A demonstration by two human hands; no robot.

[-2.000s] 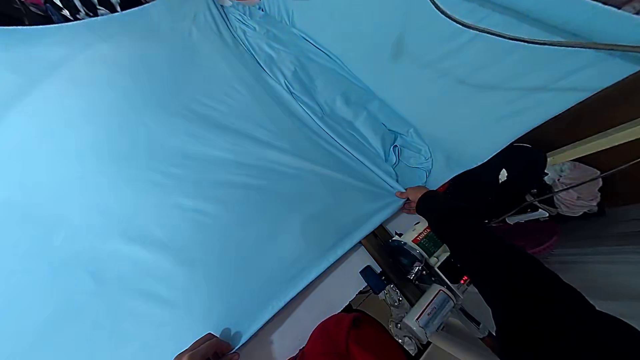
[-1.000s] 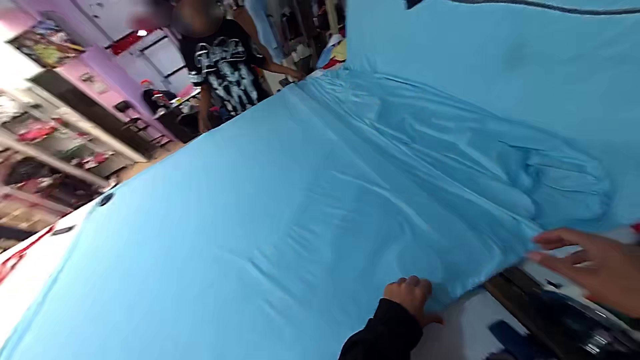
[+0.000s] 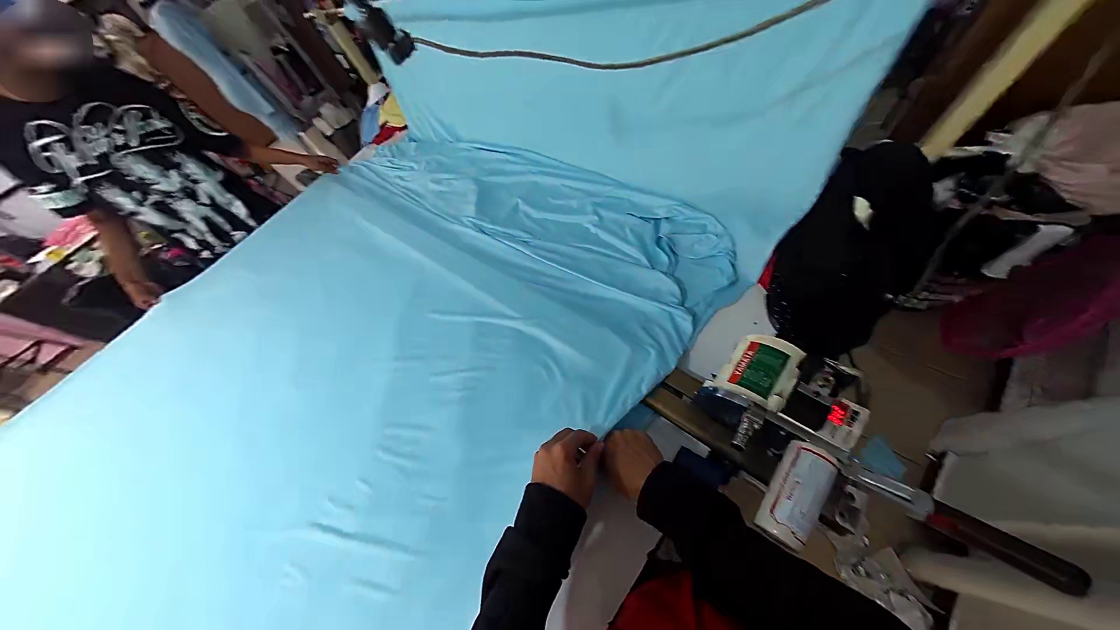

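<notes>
Light blue fabric [image 3: 350,350] lies spread over a long table, with a bunched fold running from the far edge to the near right. At the near edge my left hand [image 3: 567,464] pinches the fabric's border between thumb and fingers. Right beside it, nearly touching, my right hand [image 3: 632,462] grips the same border with curled fingers. Both wrists are in black sleeves. Across the table a person in a black printed shirt [image 3: 140,166] has one hand [image 3: 322,164] at the far edge near the bunched end and another hand [image 3: 142,293] lower along that edge.
An end cutter machine [image 3: 761,372] with a red lit display and a long dark handle [image 3: 1006,547] sits on a rail right of my hands. A black cloth bundle [image 3: 849,245] lies behind it. A cable [image 3: 604,66] hangs over the fabric at the back.
My hands, apart along the near edge in both earlier frames, have come together. My right hand, with spread fingers a second ago, has closed on the fabric's border. The view has shifted.
</notes>
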